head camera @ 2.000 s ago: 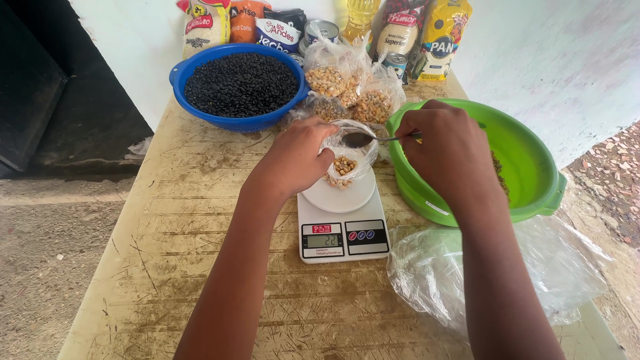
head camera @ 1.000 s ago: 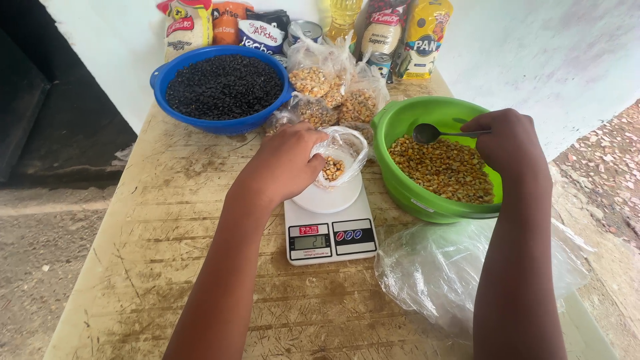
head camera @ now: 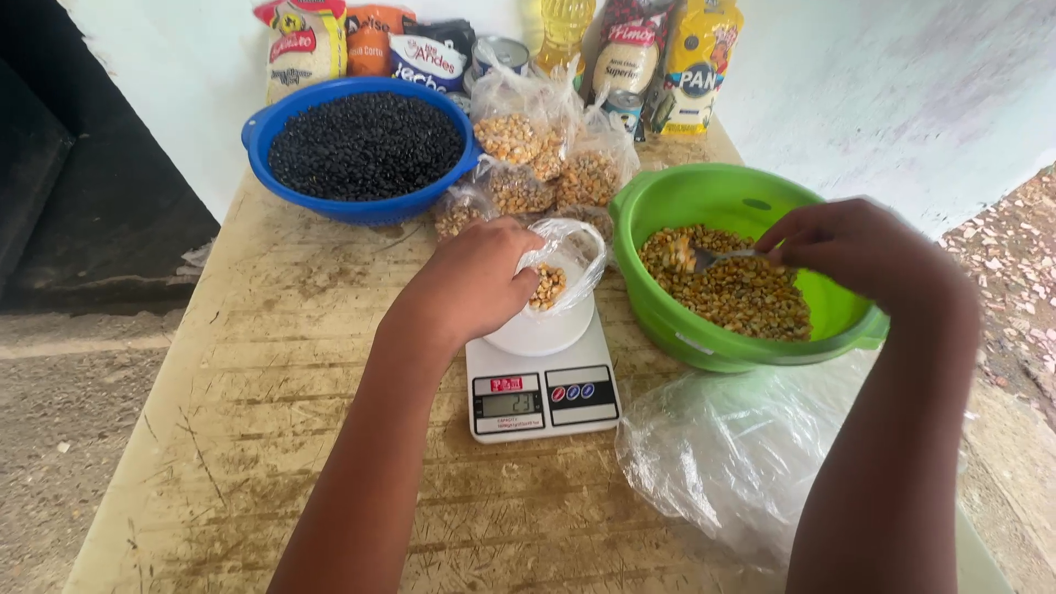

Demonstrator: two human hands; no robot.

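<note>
My left hand (head camera: 474,280) grips the rim of a clear plastic bag (head camera: 587,272), whose mouth is held apart. Some corn kernels (head camera: 548,286) lie inside it. The bag rests on the round white platform of a digital kitchen scale (head camera: 543,412) with a lit display. At the right, my right hand (head camera: 841,247) holds a metal spoon (head camera: 730,255) by its handle, its bowl down among the corn kernels (head camera: 742,301) in a green plastic basin (head camera: 689,351). Part of the spoon's bowl is hidden by kernels.
A blue basin (head camera: 363,213) of black beans stands at the back left. Tied bags of corn (head camera: 511,140) sit behind the scale. Food packages, cans and an oil bottle (head camera: 566,29) line the wall. Empty plastic bags (head camera: 734,454) lie on the worn table (head camera: 305,396) at the right.
The spoon in my right hand has moved from over the bag on the scale to the green basin, then down into the corn. My left hand still holds the bag.
</note>
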